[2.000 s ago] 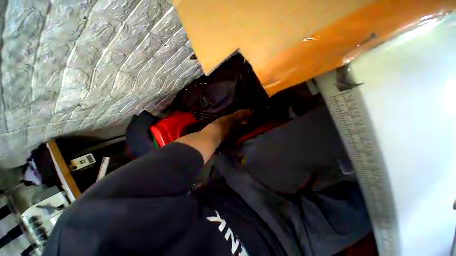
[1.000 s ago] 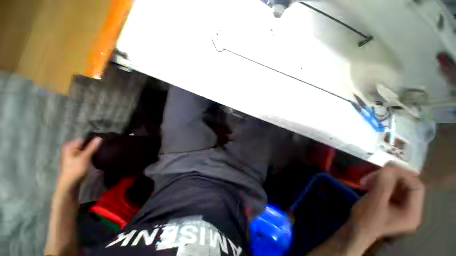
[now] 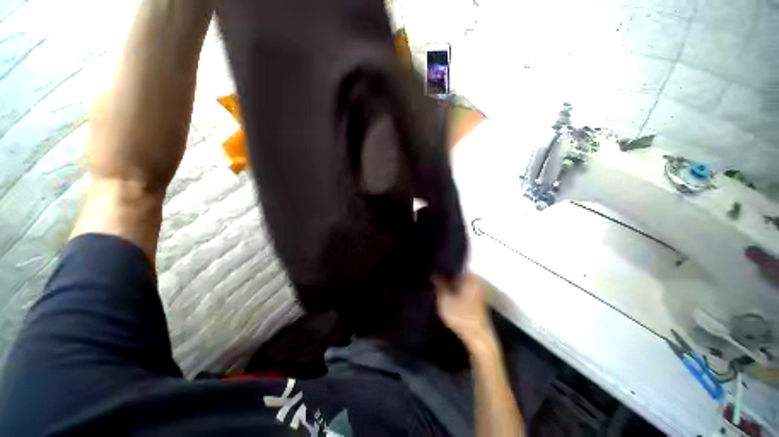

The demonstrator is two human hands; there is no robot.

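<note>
A large dark brown garment (image 3: pixel 299 154) hangs in front of me, from the top edge of the picture down towards my lap, slightly blurred. My left arm reaches up at the upper left; the left hand is cut off by the top edge. My right hand (image 3: pixel 461 307) is at the garment's lower right edge, with its fingers on the dark cloth. The fingertips are hidden and blurred.
The white sewing machine (image 3: pixel 658 213) stands at right on its white table (image 3: pixel 547 273). Blue-handled snips (image 3: pixel 702 375) lie near the table's right end. A lit phone (image 3: pixel 437 71) stands behind. Quilted white padding (image 3: pixel 213 256) is at left.
The dark garment is now raised high in front of me. My left arm has gone up, my right hand has moved left to the cloth, and the view has tilted up.
</note>
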